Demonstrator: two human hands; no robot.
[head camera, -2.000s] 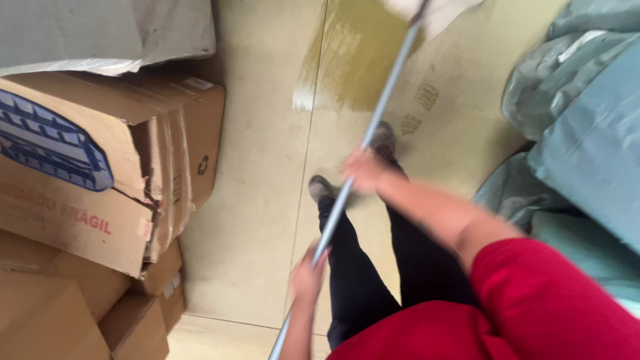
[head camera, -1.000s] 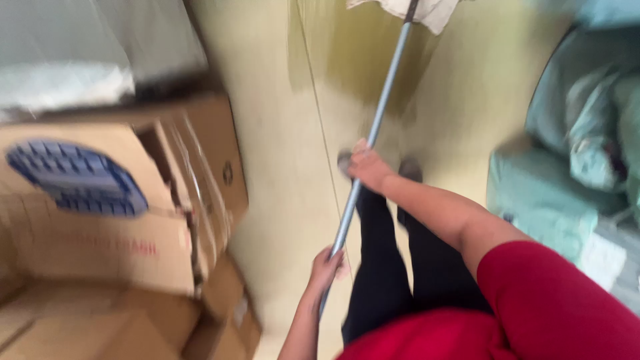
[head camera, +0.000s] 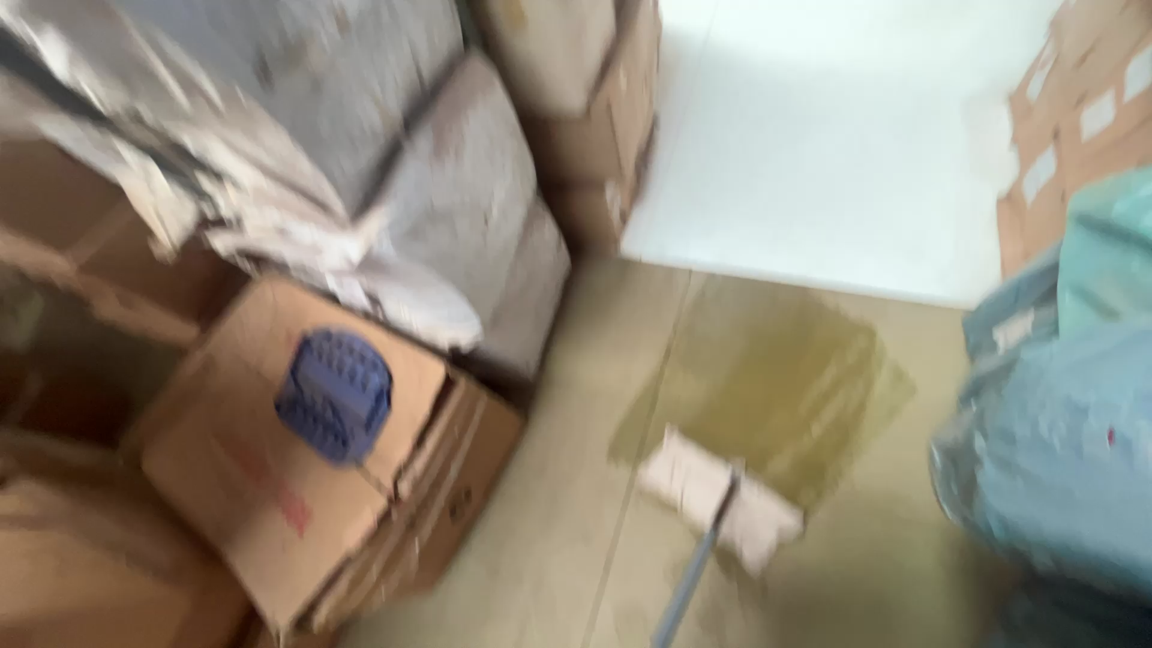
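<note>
Neither my left hand nor my right hand shows in the head view now. A grey-blue pole (head camera: 688, 576) rises from the bottom edge, and its dark joint meets a pale cloth (head camera: 711, 495) that lies on the floor as a mop head. The cloth touches the lower edge of a wet, darker olive patch (head camera: 774, 378) on the beige tile floor (head camera: 576, 504). The part of the pole where hands could be is out of the frame. The picture is blurred.
Cardboard boxes (head camera: 315, 504) stand at the left, below plastic-wrapped bundles (head camera: 450, 180). Blue-green plastic bags (head camera: 1062, 450) fill the right side. A bright white floor area (head camera: 810, 162) lies at the top, with more cardboard (head camera: 1080, 117) at upper right.
The view has swung up and forward, so both hands, the legs and the red shirt have left the frame. The white area and more wrapped bundles have come into view.
</note>
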